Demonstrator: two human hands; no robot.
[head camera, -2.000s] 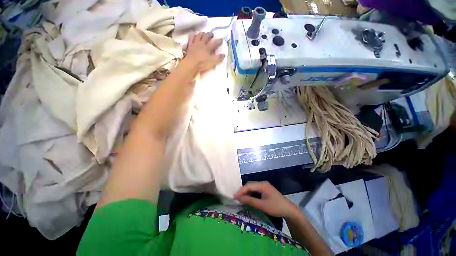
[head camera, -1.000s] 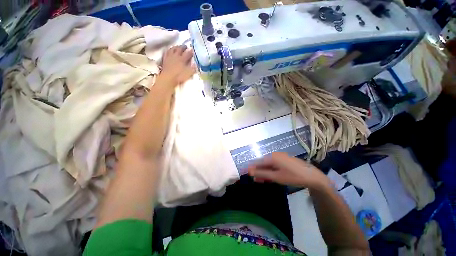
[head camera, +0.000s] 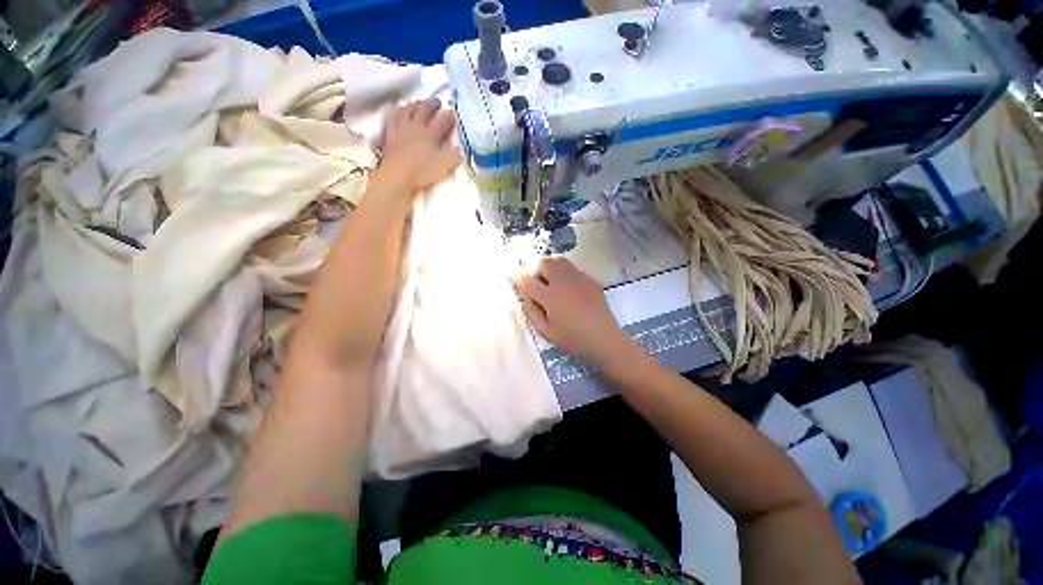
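Observation:
A cream garment piece (head camera: 463, 377) lies left of the needle and hangs over the table's front edge, brightly lit by the machine lamp. My left hand (head camera: 419, 143) rests on the cloth beside the left end of the white sewing machine head (head camera: 709, 103), fingers somewhat apart. My right hand (head camera: 560, 306) is just in front of the presser foot and needle (head camera: 538, 237), with its fingertips at the cloth's right edge. Glare hides whether the fingers pinch the edge.
A large heap of cream garment pieces (head camera: 172, 263) lies at left. Beige fabric strips (head camera: 766, 274) hang by the machine. A measuring scale (head camera: 675, 336) runs along the front edge. Papers (head camera: 841, 451) and a round blue tin (head camera: 858, 522) are at lower right. A blue trough (head camera: 400, 37) is behind.
My right hand has moved from in front of the table edge up to the cloth's edge by the needle. My left hand has stayed on the cloth. The camera view has shifted.

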